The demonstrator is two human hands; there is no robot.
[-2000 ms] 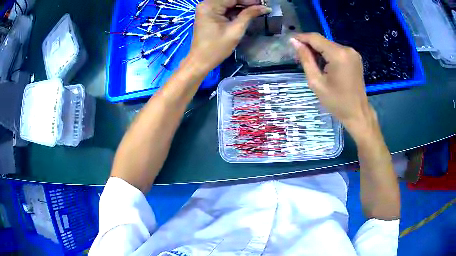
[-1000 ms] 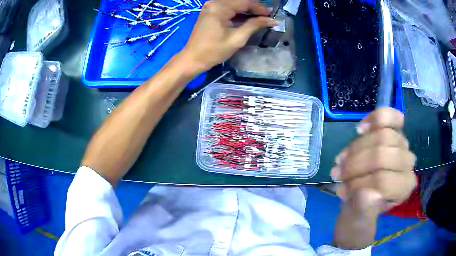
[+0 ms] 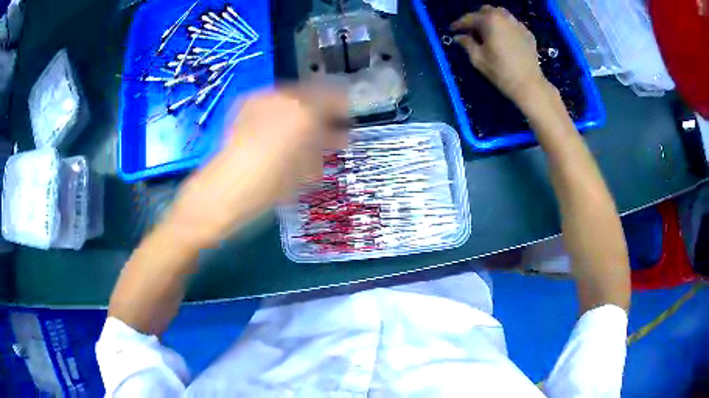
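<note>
My left hand [image 3: 284, 144] is blurred, above the upper left corner of the clear plastic box [image 3: 462, 204]; I cannot tell if it holds anything. The box is full of red-and-white leads [image 3: 404, 194] in rows. My right hand [image 3: 501, 50] is inside the right blue tray [image 3: 597, 116], its fingertips down among small black rings [image 3: 553, 53]; whether they hold a ring cannot be told. The grey press fixture [image 3: 344, 48] stands on its metal base plate [image 3: 377, 92] with no hand at it. The left blue tray [image 3: 159, 159] holds fanned-out leads.
Clear plastic boxes [image 3: 31, 198] stand at the far left, with another one [image 3: 54, 101] behind them. Clear containers and bags [image 3: 633, 58] lie at the far right. A red object [image 3: 688, 47] shows at the upper right edge. A red stool-like thing [image 3: 670, 253] is below the bench at right.
My left hand has left the fixture and moved down toward the clear box. My right hand has let go of the lever and moved into the right tray. The view has shifted.
</note>
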